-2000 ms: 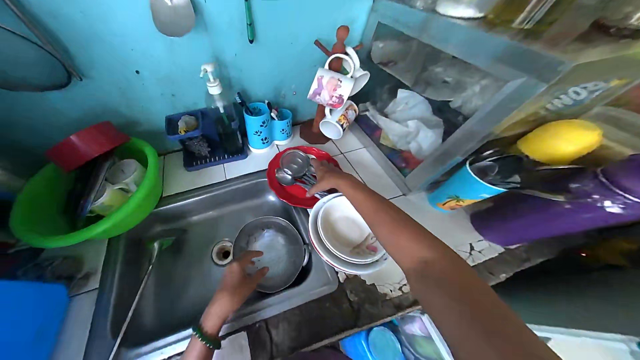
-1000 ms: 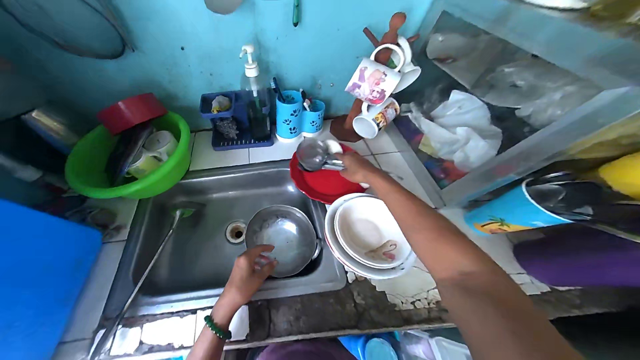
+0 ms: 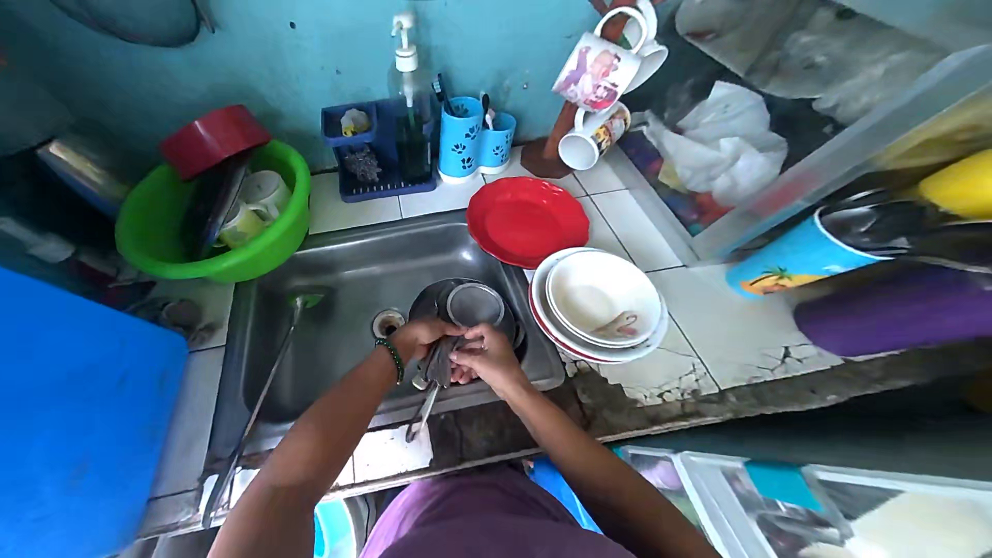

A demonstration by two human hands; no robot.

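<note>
My left hand and my right hand meet over the near right part of the steel sink. Between them they hold a bundle of metal utensils, handles pointing toward me. A round metal strainer or cup sticks out beyond my fingers, above a dark metal pan in the sink. Which hand grips which utensil is partly hidden. To the right, a red scalloped plate lies on the tiles, beside stacked white bowls with a spoon inside.
A green basin with mugs and a red bowl stands left, near a blue surface. A long-handled brush leans across the sink's left side. Behind are a soap bottle and blue holders. A mug rack stands at the back right.
My right hand has moved from the red plate to the sink with the metal utensils, leaving the plate bare. My left hand has come off the pan's inside and joined it at the bundle.
</note>
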